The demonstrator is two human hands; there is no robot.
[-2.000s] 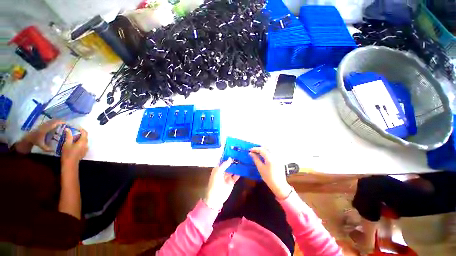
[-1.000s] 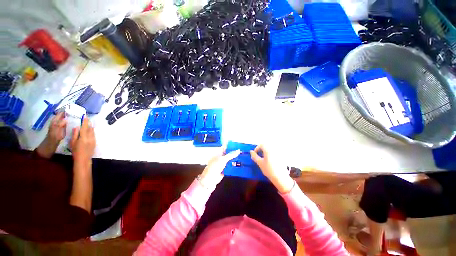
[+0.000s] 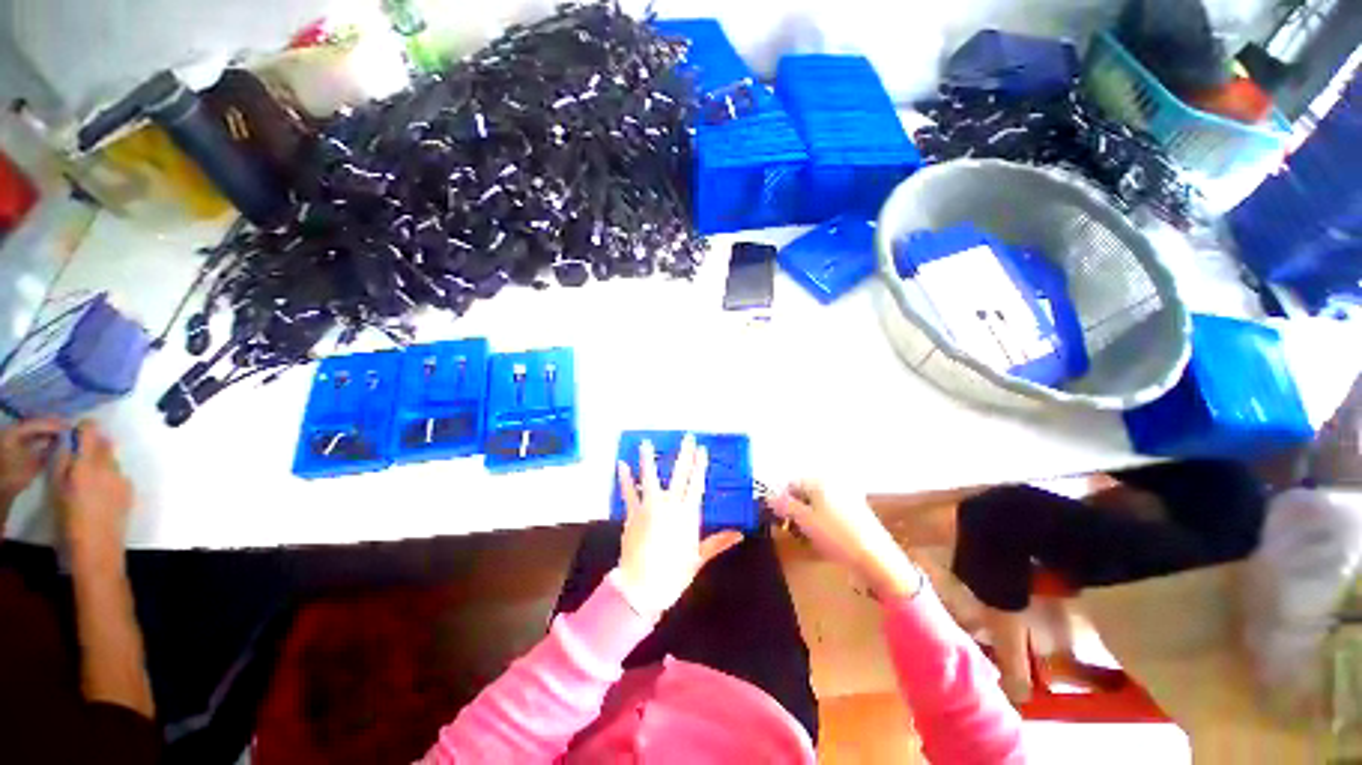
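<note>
A blue tray lies at the table's front edge before me. My left hand lies over it with fingers spread on its face and the thumb at its lower edge, holding it. My right hand is just right of the tray, fingertips pinched on a thin dark cable with a small bright part at the tray's right edge; how the cable lies in the tray is hidden by my left hand. Three filled blue trays lie side by side to the left, with bright connector ends above and dark coiled cord below.
A large black cable pile lies behind. Stacked blue trays, a loose tray and a dark phone-like rectangle are right of it. A grey basket holds blue and white packs. A neighbour's hands are at far left.
The view has swung to the right. My left hand has moved from the tray's edge to spread over its face. My right hand has moved off the tray to its right side, pinching a cable.
</note>
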